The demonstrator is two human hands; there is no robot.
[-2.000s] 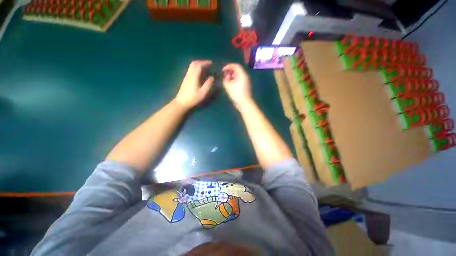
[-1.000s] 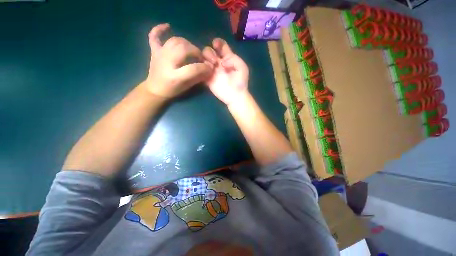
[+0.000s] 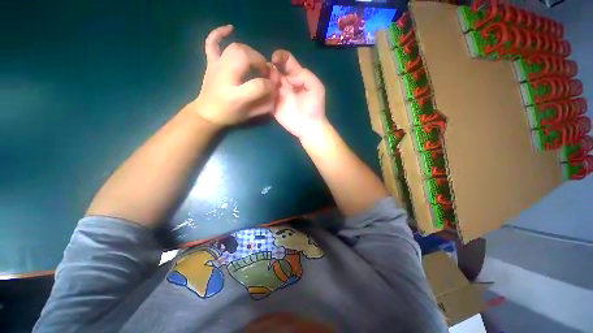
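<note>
My left hand (image 3: 235, 84) and my right hand (image 3: 298, 94) are both bare and meet above the green tabletop (image 3: 84, 91). The left thumb and a bent finger touch the right hand's fingertips. The left index finger is raised and curled. The right palm is partly turned up, its fingers bent. No object shows between the fingertips; anything small there is hidden or too blurred to tell.
A lit smartphone (image 3: 361, 25) stands at the top. At the right, stacked cardboard sheets (image 3: 478, 123) carry rows of circuit boards with red wire loops (image 3: 549, 81). Red loops (image 3: 311, 5) lie left of the phone. An open carton (image 3: 455, 286) is at the lower right.
The view has tilted down, and the fixture and far board rows have left the picture. The hands have come together, fingertips touching. The phone picture has changed.
</note>
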